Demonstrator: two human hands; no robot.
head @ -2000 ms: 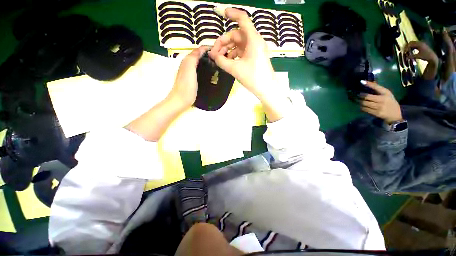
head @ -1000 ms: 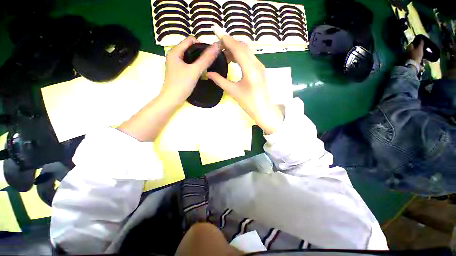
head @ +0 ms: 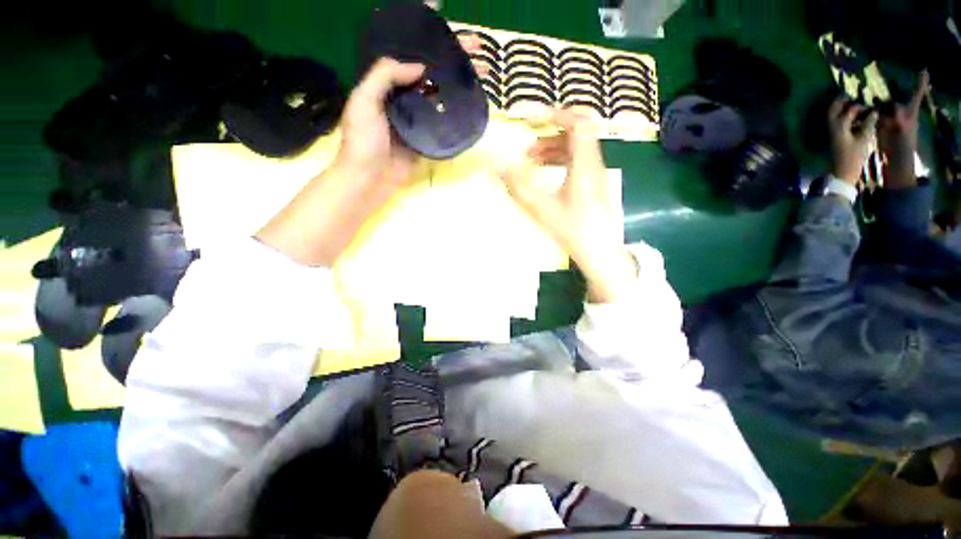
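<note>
My left hand (head: 371,121) grips a dark oval shell (head: 448,111) by its left side and holds it above the papers. A small cut-out shows near the shell's middle. My right hand (head: 559,174) is to the right of the shell and apart from it. It is blurred and overexposed, and I cannot tell whether its fingers hold anything. The die-cut sticker sheet (head: 583,90) with rows of black arcs lies behind, partly covered by the shell.
Pale backing papers (head: 253,195) lie under my hands. Dark shells (head: 282,105) are heaped at the left. More shells (head: 701,124) lie at the right on the green bench (head: 674,237). Another person's hands (head: 851,137) work at the far right. A blue stool (head: 76,479) shows at lower left.
My left hand has raised the shell up and away from the papers. My right hand has let go of the shell and moved right. The view has shifted a little.
</note>
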